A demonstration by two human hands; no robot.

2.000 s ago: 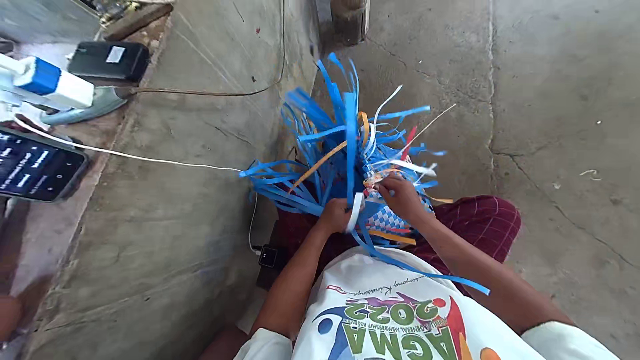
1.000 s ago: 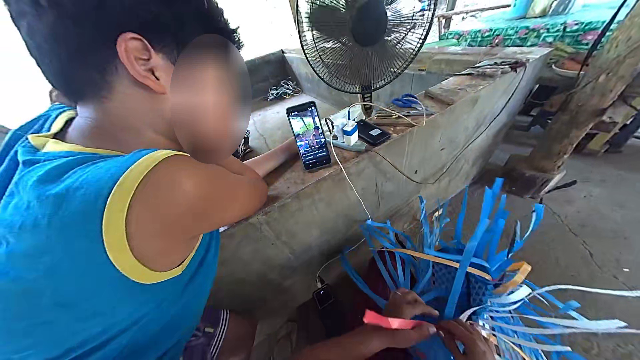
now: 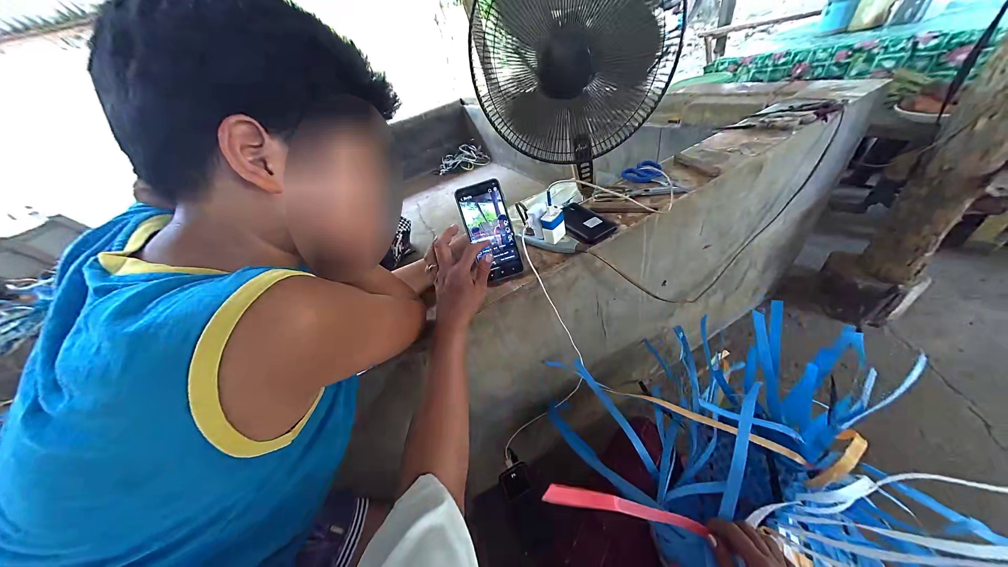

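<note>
My left hand point(image 3: 461, 276) reaches to a lit smartphone point(image 3: 484, 213) that leans upright on the ledge; the fingers are at the lower part of its screen. Nothing shows held in that hand. At the bottom edge, partly cut off, my right hand point(image 3: 744, 543) grips a woven piece of blue plastic strips point(image 3: 740, 465), with many loose ends standing up. A red strip point(image 3: 622, 502) runs out to the left from beside its fingers. White strips point(image 3: 906, 524) and an orange strip point(image 3: 846, 461) stick out at the right.
A person point(image 3: 197, 315) in a blue sleeveless shirt leans on the concrete ledge point(image 3: 654, 252) at left. A fan point(image 3: 567, 71), white charger point(image 3: 553, 224), black device point(image 3: 589, 223) and blue-handled scissors point(image 3: 643, 172) are on it. A white cable point(image 3: 551, 303) hangs down; a wooden post stands right.
My left hand has moved from the woven piece up to the phone. My right hand stays at the strips. The view has swung left from looking down at my lap.
</note>
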